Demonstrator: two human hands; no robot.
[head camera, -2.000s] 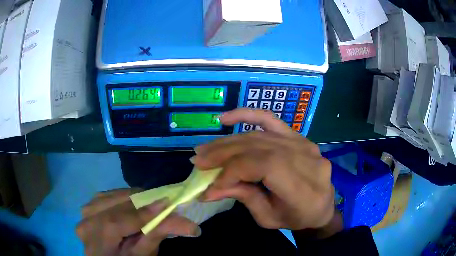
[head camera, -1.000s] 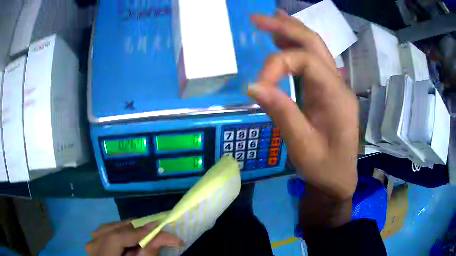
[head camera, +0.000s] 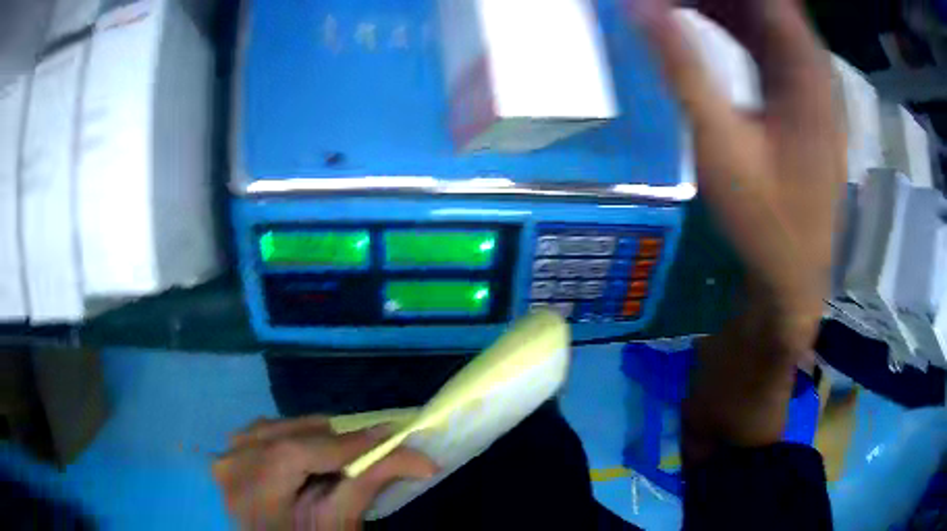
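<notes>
A white product box with a reddish side lies on the blue scale platform. The counting scale's green displays are lit but too blurred to read. My left hand, low at the left, holds a folded, yellow-edged sticker sheet below the scale. My right hand is raised to the right of the box, blurred, its fingers apart and partly cut off by the top edge. It is not touching the box, and nothing can be seen in it.
Stacked white boxes stand left of the scale. An untidy pile of white and grey boxes lies at the right, partly behind my right hand. A blue plastic stool or bin is low at the right. Brown cartons are at the lower left.
My right hand has left the sticker sheet and moved up and right, past the box. My left hand still holds the sheet, now more unfolded. The view has shifted.
</notes>
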